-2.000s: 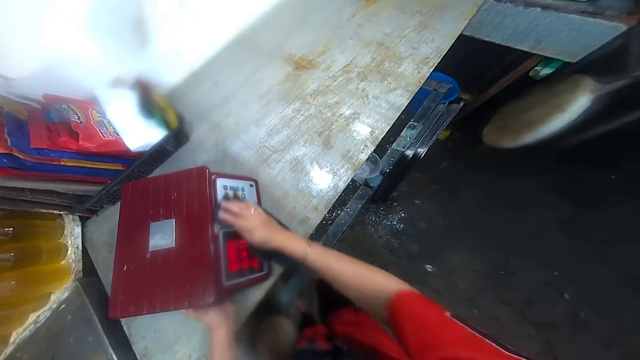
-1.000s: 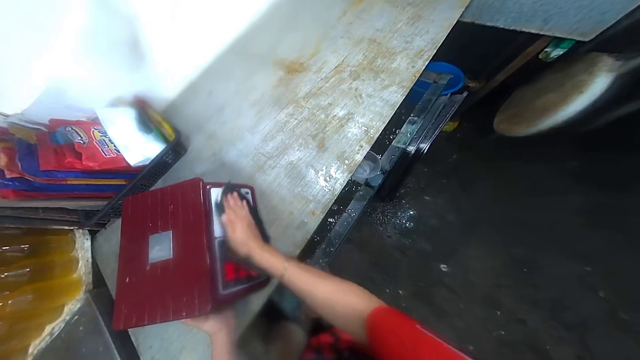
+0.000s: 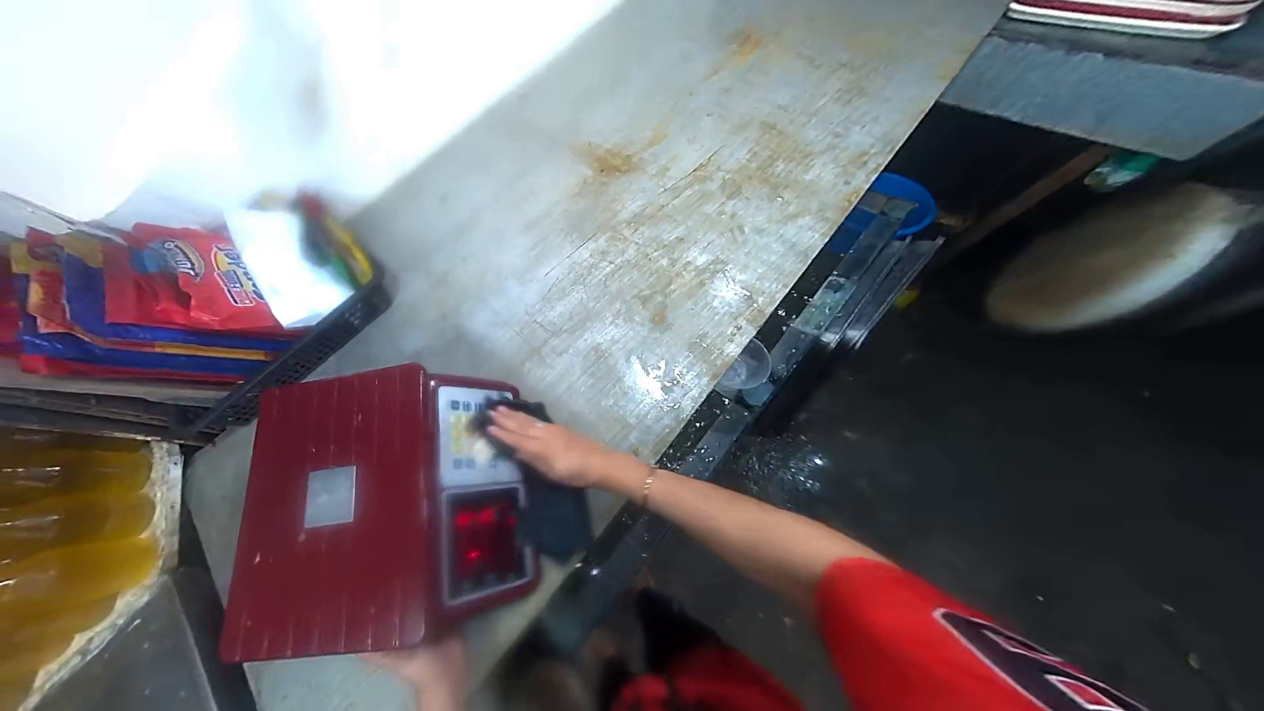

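Note:
A dark red digital weighing scale (image 3: 336, 513) stands on a worn light countertop (image 3: 632, 217), its keypad (image 3: 477, 434) and lit red display (image 3: 484, 541) toward the counter's front edge. My right hand (image 3: 543, 444) presses a dark cloth (image 3: 555, 513) against the keypad's edge, fingers stretched out; part of the cloth hangs down beside the display. My left hand (image 3: 430, 667) is at the scale's lower side, its fingers hidden under the body, so its hold cannot be told.
A black plastic basket (image 3: 316, 346) with red and blue packets (image 3: 197, 281) stands at the left. Yellow bottles (image 3: 79, 523) are below it. Along the counter's front edge are a clear plastic cup (image 3: 746, 367), metal rails and a blue basin (image 3: 904, 202). Wet patches shine on the counter.
My right hand has moved over the keypad side of the scale, and the dark cloth now spreads lower beside the display. My left hand stays at the scale's lower side.

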